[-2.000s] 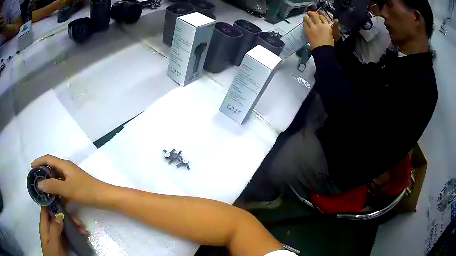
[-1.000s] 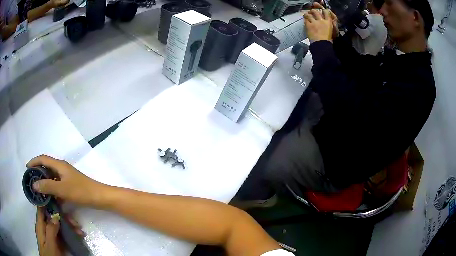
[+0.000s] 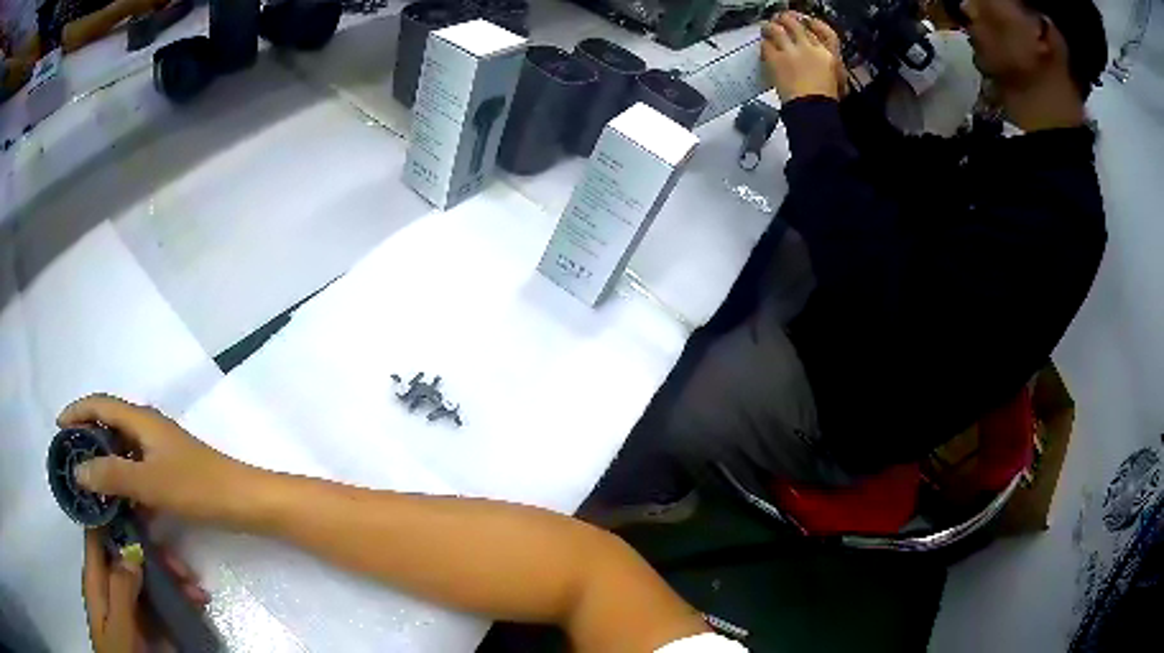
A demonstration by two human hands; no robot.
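A dark grey handheld fan [image 3: 84,491] is at the lower left, its round spoked head facing up and its handle running down towards the bottom edge. My right hand [image 3: 160,469] grips the head, with the thumb on its face. My left hand [image 3: 115,600] is below, partly hidden, and holds the handle just under the head. A tiny yellow spot shows on or beside the handle near my left fingers. A small pile of dark fittings [image 3: 426,398] lies on the white sheet.
Two upright retail boxes, one [image 3: 462,117] left of the other [image 3: 617,207], stand beyond the pile. Dark grey housings [image 3: 546,112] stand behind them. More dark parts [image 3: 186,68] are at the upper left. A person in black [image 3: 938,281] sits at right on a red-seated chair [image 3: 849,501].
The whole view has shifted slightly, so the boxes, pile and fan appear a little further left and up. My grip on the fan looks the same.
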